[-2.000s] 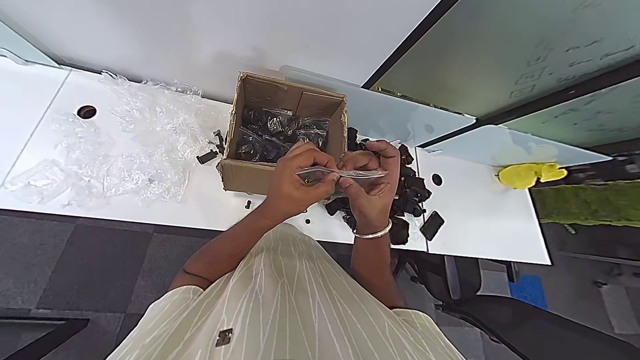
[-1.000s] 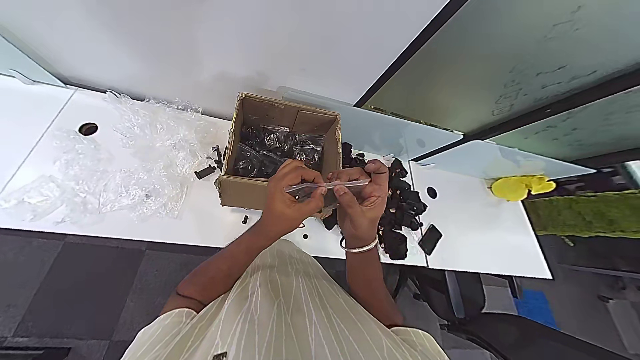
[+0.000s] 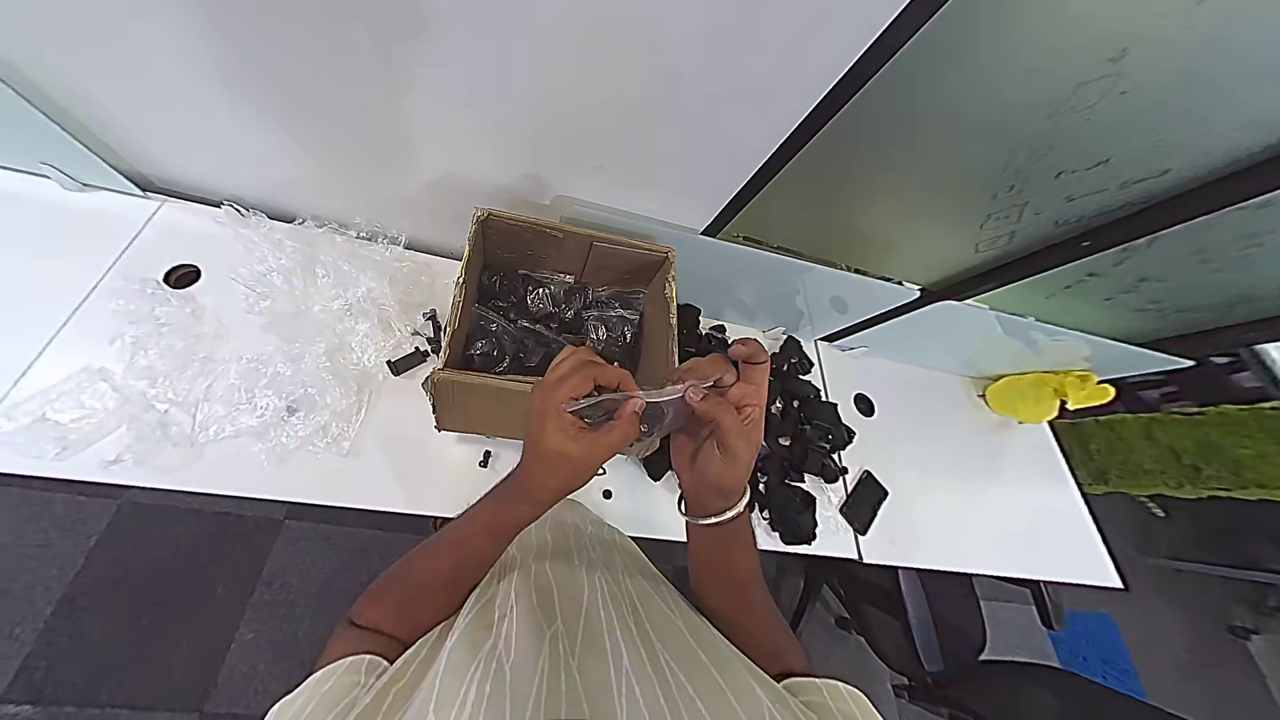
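Between my hands is a clear plastic zip bag [image 3: 655, 415] with something dark inside. My left hand [image 3: 585, 415] pinches one end of its top edge, and my right hand [image 3: 720, 430], with a bangle at the wrist, grips the other end. Just beyond them an open cardboard box [image 3: 485, 405] holds several clear bags of black items [image 3: 560, 310]. A heap of black items [image 3: 800, 430] lies to the right of my right hand, partly hidden by it. What the black items are, I cannot tell.
Crumpled clear plastic bags [image 3: 270, 340] spread over the left of the white table [image 3: 960, 480]. Small black parts [image 3: 410, 360] lie left of the box. A black phone-like object [image 3: 864, 502] is right of the heap. A yellow object [image 3: 1045, 396] sits at the far right; an office chair [image 3: 1000, 690] stands below.
The bag hangs lower and more of its body shows between my hands, which still hold its top edge.
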